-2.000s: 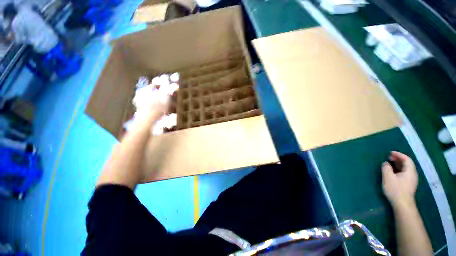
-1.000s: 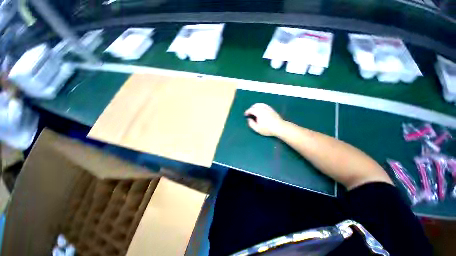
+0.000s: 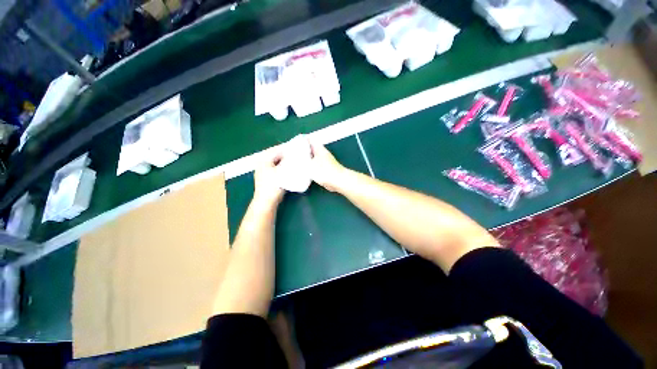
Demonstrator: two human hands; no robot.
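Observation:
A white wrapped part [image 3: 296, 164] is between my two hands, just above the green bench near the white belt edge. My left hand [image 3: 270, 174] holds its left side. My right hand [image 3: 323, 167] holds its right side. The fingers are partly hidden behind the white part. A white blister tray [image 3: 297, 81] lies on the green conveyor just beyond my hands, with a pink part at its top and a greyish item at its upper left.
More white trays [image 3: 405, 39] stand along the belt. A cardboard sheet [image 3: 149, 267] lies on the bench at left. Pink bagged parts [image 3: 529, 153] are piled at right, partly over a cardboard pad [image 3: 637, 86]. A box of pink parts [image 3: 559, 258] is below the bench edge.
The view has swung right, away from the carton. My left hand has come from the carton to the bench and both hands now meet at the white part. My right hand was empty before.

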